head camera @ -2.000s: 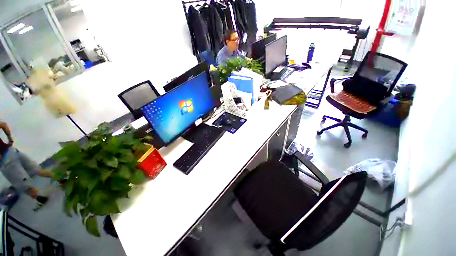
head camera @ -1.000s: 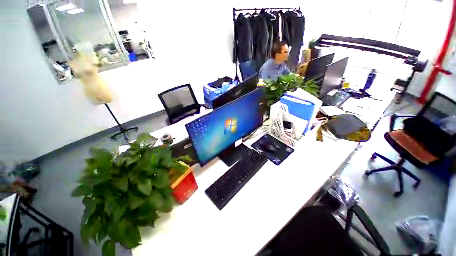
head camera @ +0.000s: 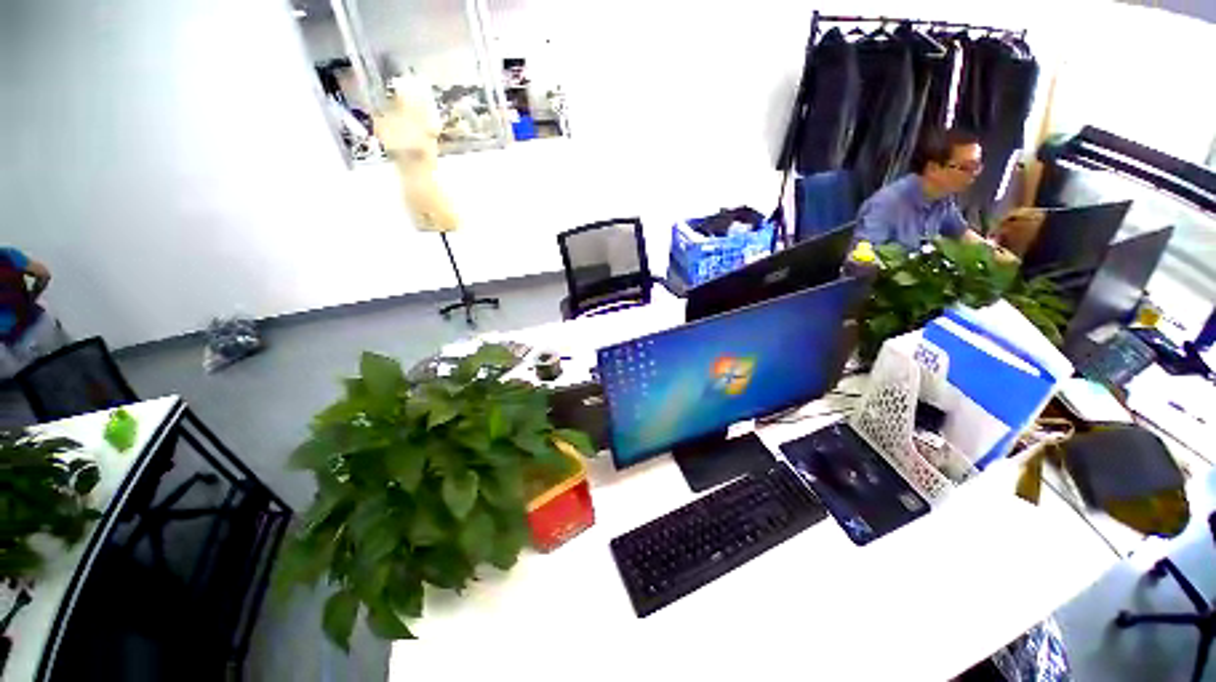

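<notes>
Neither of my hands is in the picture. Nearest in front of me is the white desk (head camera: pixel 534 626). A long black keyboard (head camera: pixel 718 536) lies on it before a monitor (head camera: pixel 727 366) with a lit blue screen. A black mouse pad (head camera: pixel 854 480) lies right of the keyboard. A white perforated basket (head camera: pixel 896 424) holds a blue folder (head camera: pixel 994 380) and papers. A dark flat cloth or pouch (head camera: pixel 1127 469) lies on olive cloth (head camera: pixel 1158 510) at the desk's right end.
A leafy plant (head camera: pixel 427 486) in a red and yellow pot (head camera: pixel 563 513) stands at the desk's left. A seated person (head camera: pixel 920 200) is behind the monitors. A dress form (head camera: pixel 416 160), clothes rack (head camera: pixel 907 100) and black chair (head camera: pixel 604 263) are farther back. Another desk (head camera: pixel 114 500) is at left.
The view has swung to the right end less and to the left more, so the desk items sit farther right. The near black chair has left the picture. A person's part shows at the left edge.
</notes>
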